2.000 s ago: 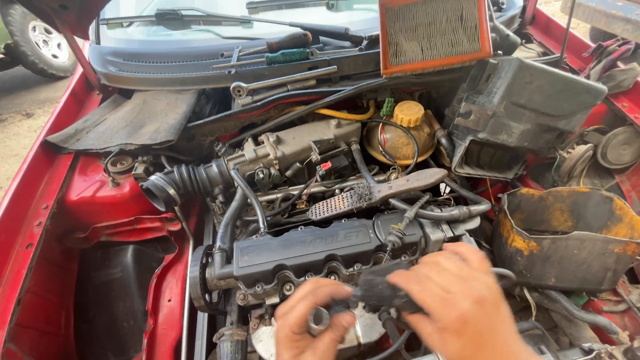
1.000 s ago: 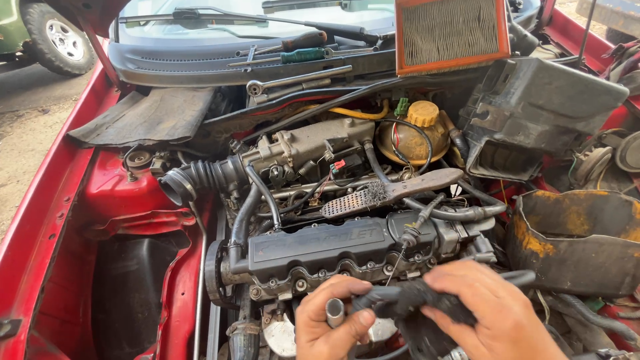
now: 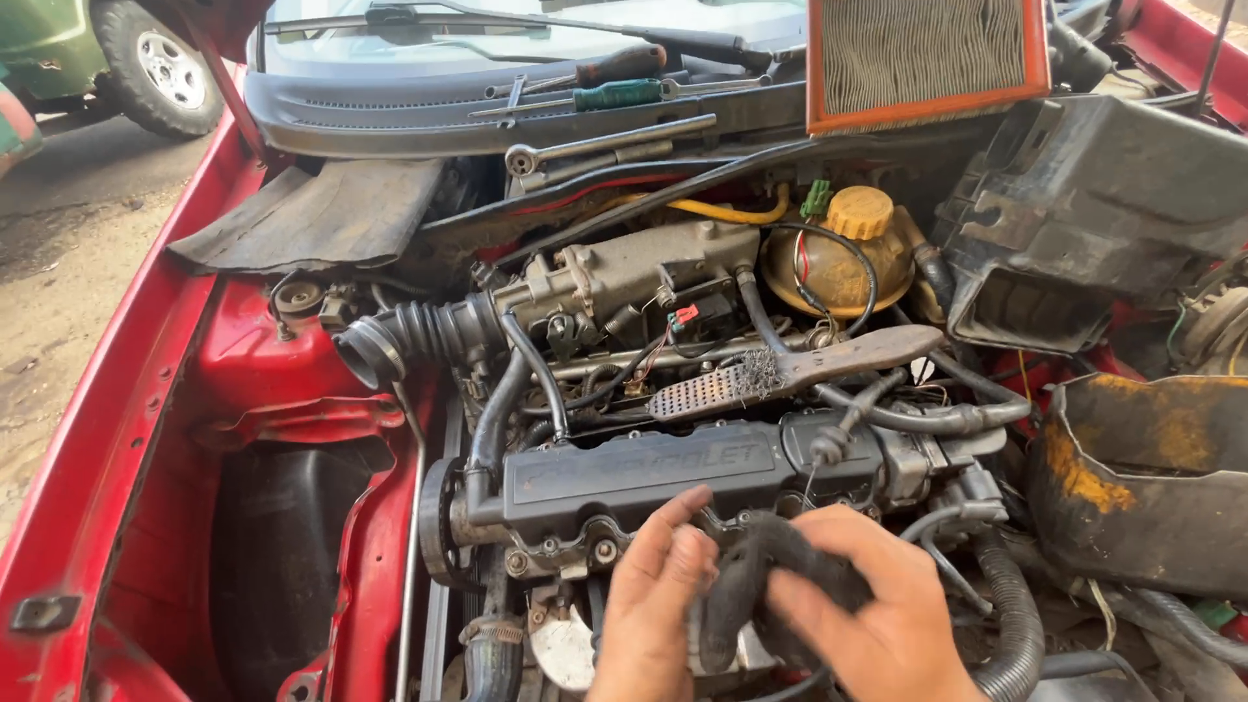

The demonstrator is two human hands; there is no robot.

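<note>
Low in the middle of the head view, my right hand grips a dark, blurred item that looks like a black cloth. Just beside it my left hand is raised with its fingers bent; whether its palm holds anything is hidden. Both hands are over the front edge of the black plastic engine cover. Behind that cover a wire brush with a wooden handle lies across the engine, dark wire fibres caught on its bristle end.
A ratchet and screwdrivers lie near the windshield. An orange-framed air filter leans there. At right are a black air filter housing and a cut plastic container. A coolant tank and an intake hose stand behind the engine cover.
A small metal cylinder, seen in my left hand in both earlier frames, no longer shows. My left fingers have come away from the dark item, which stays in my right hand.
</note>
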